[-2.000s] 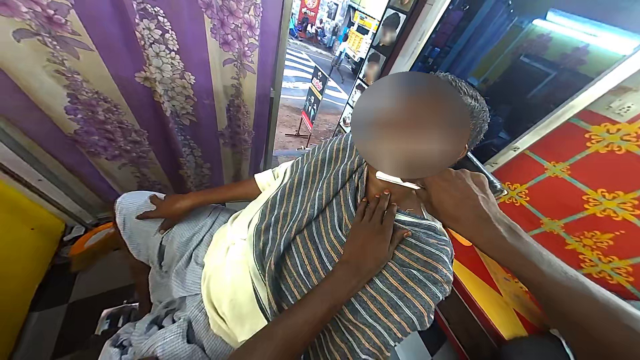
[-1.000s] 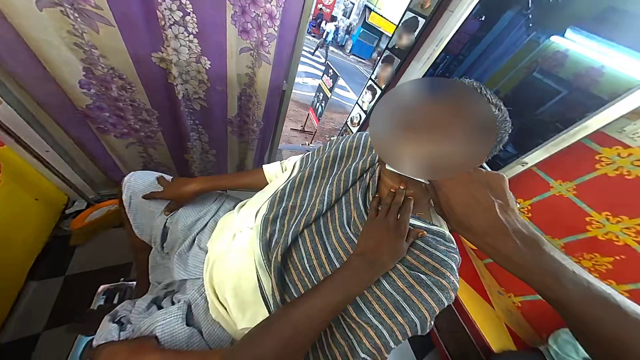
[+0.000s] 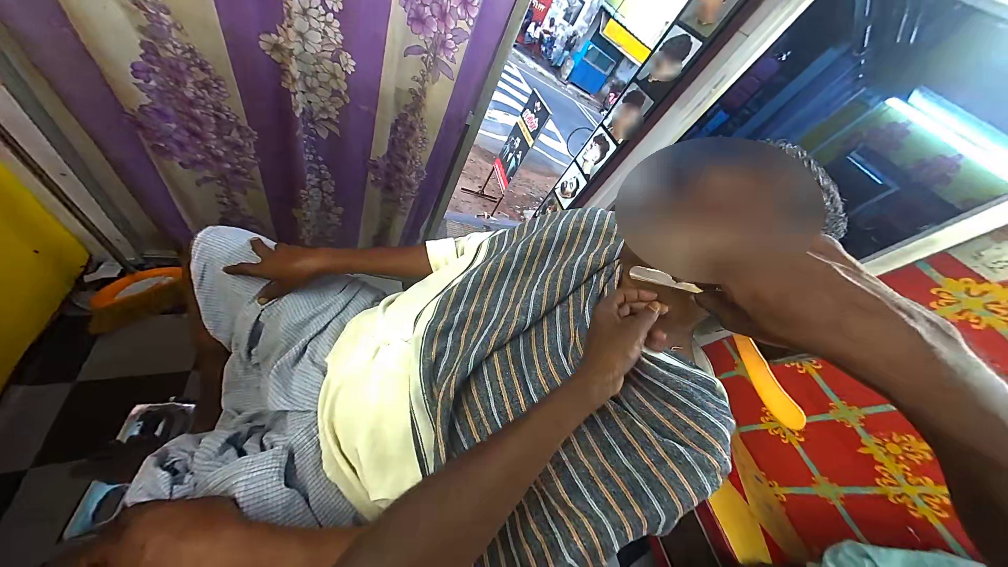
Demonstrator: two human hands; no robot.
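A seated person in a striped shirt (image 3: 504, 331) leans back, the face blurred. My right hand (image 3: 760, 291), beside the jaw and neck, is closed on a straight razor. The razor's pale metal blade end (image 3: 661, 279) points left over the neck, and its orange handle (image 3: 772, 386) sticks out below my hand. My left hand (image 3: 622, 339) is at the base of the neck, just under the blade end, with fingers curled in and fingertips near the thumb; nothing shows in it. Whether the blade touches skin cannot be told.
The seated person's hand (image 3: 279, 268) rests on a knee. A floral curtain (image 3: 315, 118) hangs behind the legs. At right are a mirror (image 3: 866, 118) and a red patterned surface (image 3: 850, 441). An orange-rimmed round object (image 3: 138, 295) is on the checkered floor, and a signboard (image 3: 516, 146) stands outside.
My left hand lay flat with fingers spread on the lower neck; its fingers are now curled in. The razor's blade end has come into fuller view, with its orange handle showing below my right hand.
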